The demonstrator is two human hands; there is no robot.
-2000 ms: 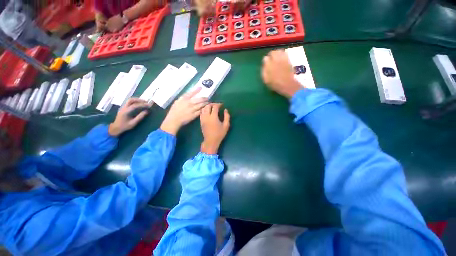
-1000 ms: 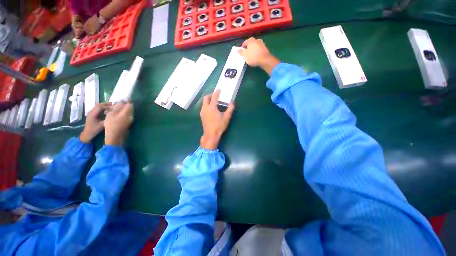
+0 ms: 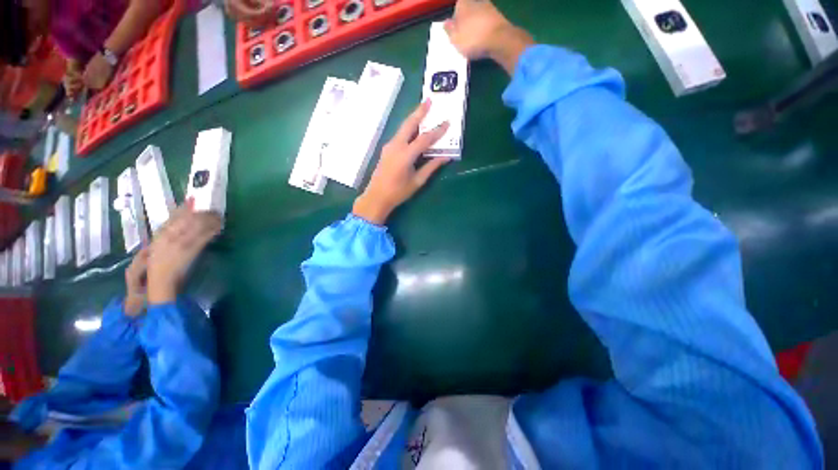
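A long white retail gift box (image 3: 446, 84) with a dark printed watch lies on the green belt in front of me, nearly upright in the view. My left hand (image 3: 404, 168) holds its near end, thumb and fingers on the two sides. My right hand (image 3: 478, 32) is on its far end, fingertips at the top edge and partly hiding it. The box looks closed. Just left of it, an open white box base (image 3: 323, 138) lies against a plain white box half (image 3: 365, 124), the two overlapping.
Red trays of watch heads (image 3: 317, 32) stand across the green belt (image 3: 496, 266), with another person's hands there. More picture boxes (image 3: 675, 41) lie at right. A neighbour's blurred hands (image 3: 175, 252) touch a box (image 3: 209, 172) at left, beside a row of white boxes.
The view has shifted. Since the first frame, my right hand has come from a box at right to the held box. The neighbour's hands have moved left, away from mine.
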